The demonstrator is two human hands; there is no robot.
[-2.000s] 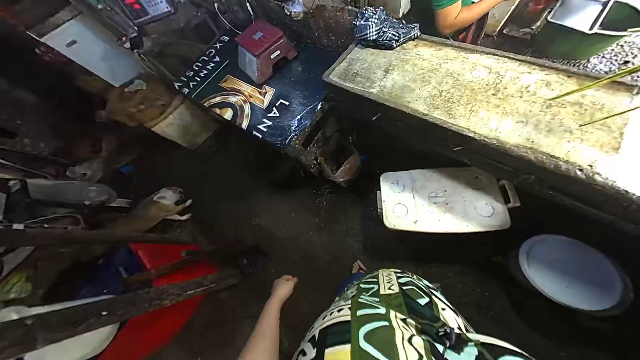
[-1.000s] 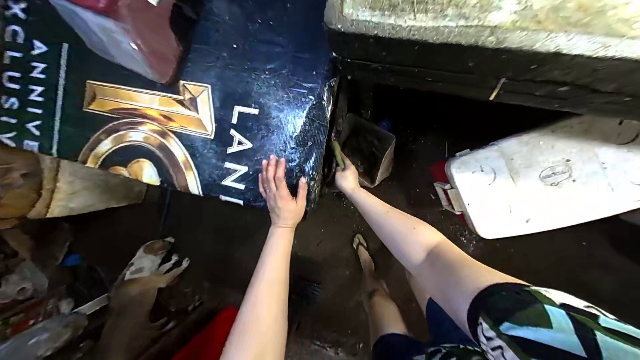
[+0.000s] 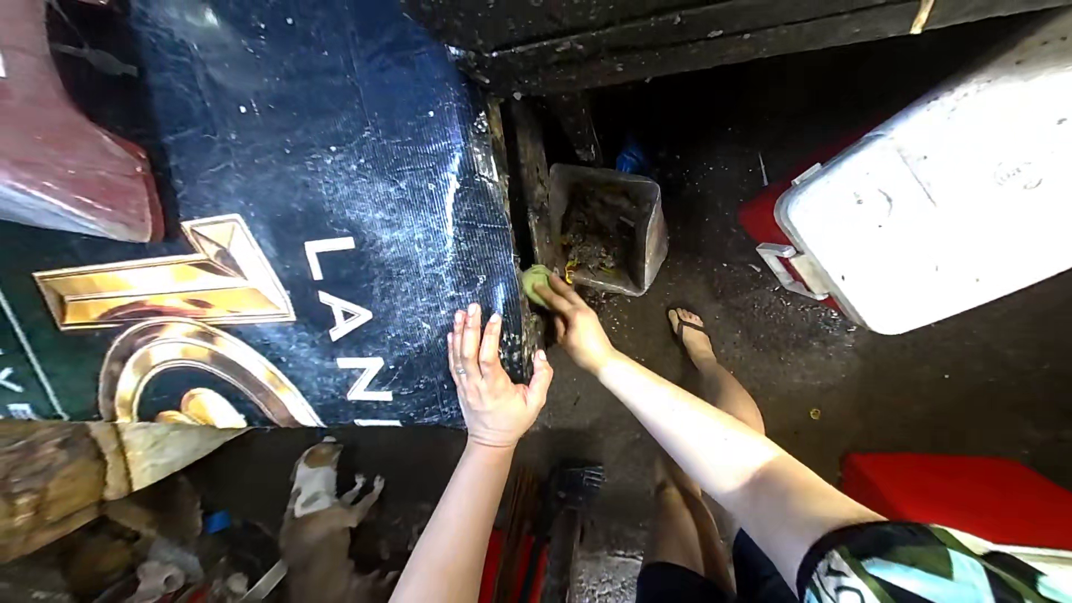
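Observation:
My left hand [image 3: 494, 381] lies with spread fingers on the edge of a table covered by a dark printed tarpaulin [image 3: 377, 167]; a ring is on one finger. Just right of it, my right hand [image 3: 578, 322] has its fingertips on a pale green object [image 3: 536, 286], perhaps a cloth or sponge, at the side of the table edge. Part of that object is hidden by the fingers. Directly beyond my right hand stands an open, grimy plastic bin [image 3: 651, 251] with dirt and scraps inside.
A white-lidded cooler [image 3: 938, 201] with a red body stands at right. A red stool [image 3: 92, 184] rests on the table at upper left. A dog [image 3: 318, 528] lies on the floor below the table. A red object [image 3: 963, 498] is at lower right, and a dark ledge [image 3: 653, 50] runs across the top.
Two seconds ago one arm hung over the floor, away from the table; a second ago both hands were at the table edge. The view has moved much closer to the table.

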